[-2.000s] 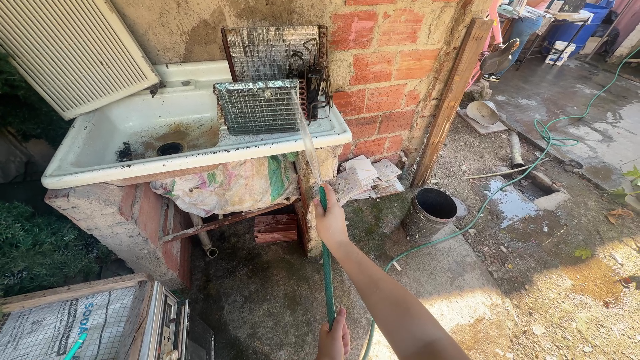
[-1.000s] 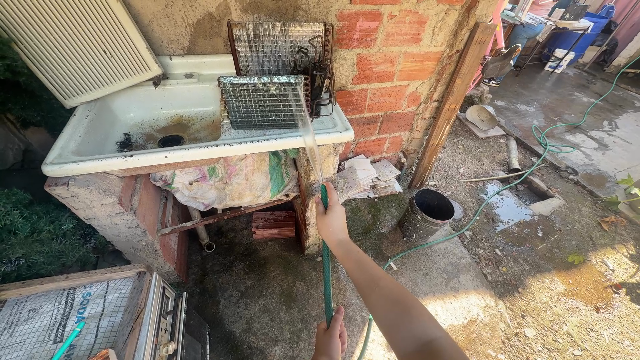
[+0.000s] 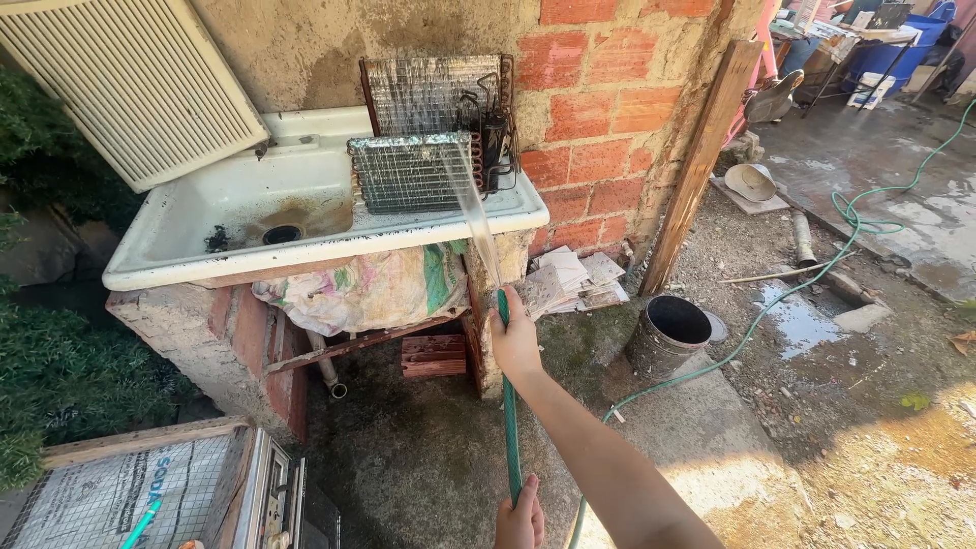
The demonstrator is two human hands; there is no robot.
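Observation:
My right hand [image 3: 516,339] grips a green garden hose [image 3: 511,427] near its open end, and my left hand [image 3: 521,515] holds the same hose lower down. A water stream [image 3: 474,213] leaves the hose and strikes the upper right part of a finned heat-exchanger coil [image 3: 412,175] with copper bends. This coil stands upright on the right side of a white sink [image 3: 221,183]. Behind it, a second finned coil [image 3: 427,91] leans against the wall, with a black cylindrical compressor-like part and bent tubes [image 3: 494,141] at its right. Dark debris lies near the sink's drain.
A slatted cream panel [image 3: 130,84] leans on the sink's left. Broken tiles [image 3: 576,278], a metal bucket [image 3: 671,335] and a wooden post [image 3: 701,168] are to the right. A wire-mesh crate [image 3: 145,488] stands lower left. A person's shoe [image 3: 774,97] shows at the upper right.
Both hands stay on the hose. The water stream has moved slightly relative to the front coil, from its right edge towards its upper right face.

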